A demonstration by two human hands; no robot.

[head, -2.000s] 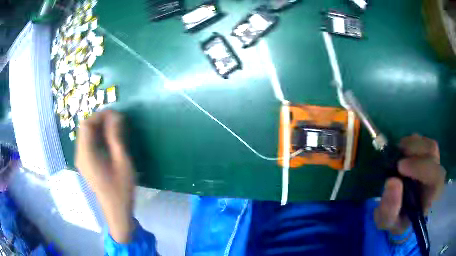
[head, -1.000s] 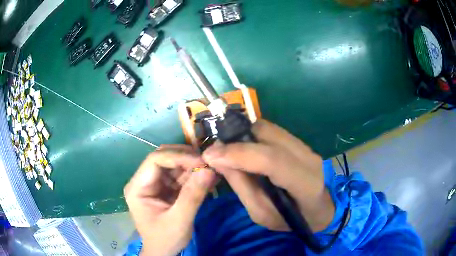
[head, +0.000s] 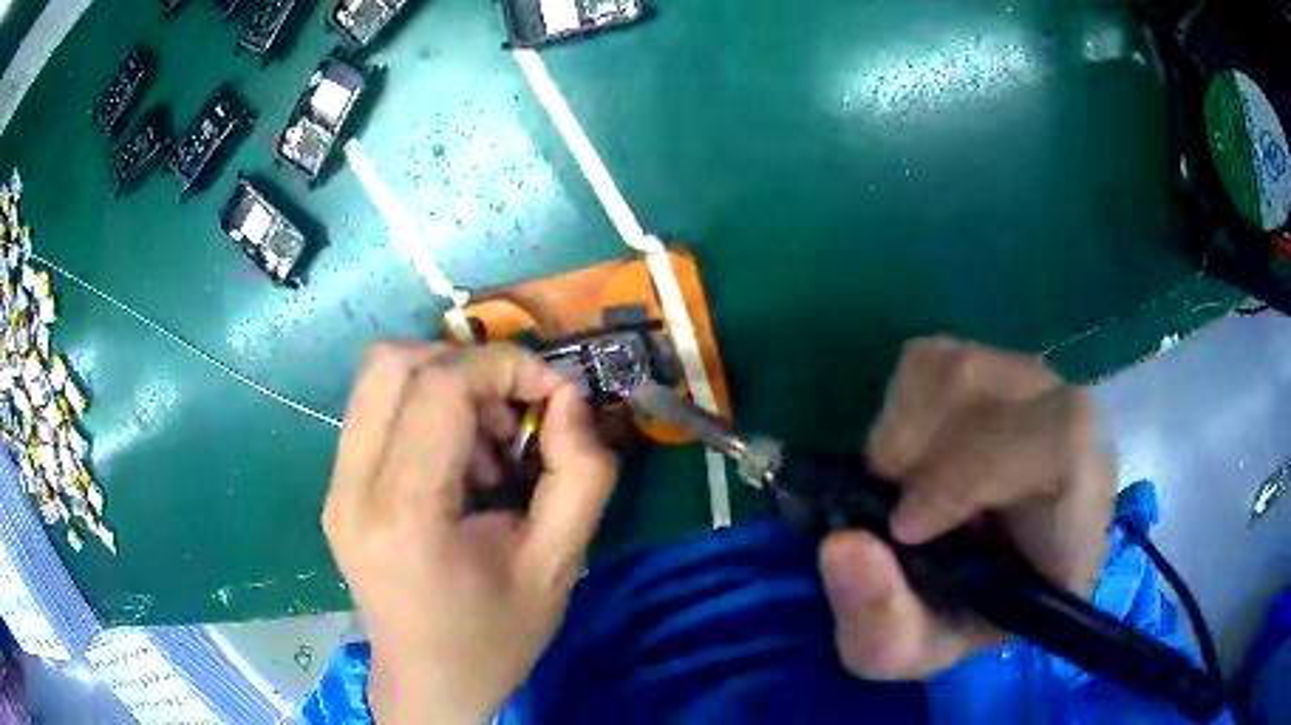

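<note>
The orange fixture lies on the green mat with a black device housing in its middle. My left hand is at the fixture's left side and pinches a small component with a yellow-orange end beside the housing; the fingers hide part of it. My right hand grips the black handle of the soldering iron to the right of the fixture. The iron's silver barrel points left and its tip end is at the housing's right part; contact cannot be told.
White tape strips cross the fixture and mat. Loose black housings lie at the upper left. Small components are piled at the left edge. A thin pale line runs toward my left hand. A black round-framed fan stands at the right edge.
My right hand has moved right from beside my left fingers, and the iron now points left across the fixture instead of up and away. The housing is more exposed. The view has shifted right.
</note>
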